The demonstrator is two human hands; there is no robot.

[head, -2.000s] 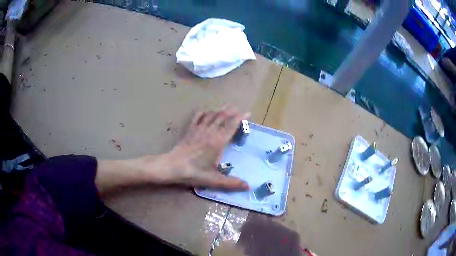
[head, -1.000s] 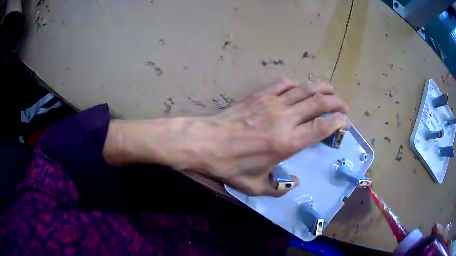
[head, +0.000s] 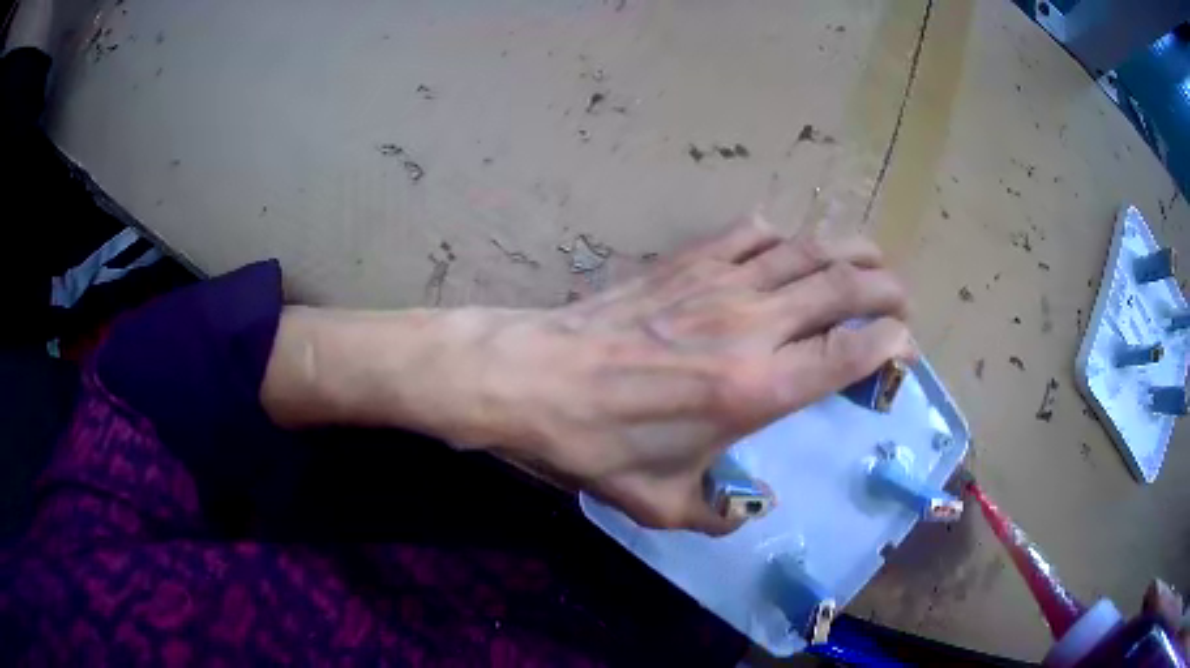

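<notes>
A pale blue square plate [head: 835, 470] lies at the bench's near edge, with four upright posts. My left hand [head: 679, 352] lies over its far left part, thumb and fingers spread around two posts, holding the plate. The right front post [head: 920, 496] has the red nozzle [head: 1018, 548] close beside it, the tip just off the post end. The nozzle's whitish cap is at the lower right. My right hand [head: 1165, 603] is cut off by the picture's edge; only a bit of finger shows at the bottle.
A second plate with posts [head: 1125, 352] lies at the right edge. The tan bench [head: 326, 157] has dark debris scattered on it and a seam with yellowish tape at the upper right. A bright blue rim [head: 874, 642] shows below the plate.
Since one second ago the nozzle tip has come slightly away from the right front post. Earlier, my left hand was reaching onto the plate farther from the edge, and a white cloth was in view.
</notes>
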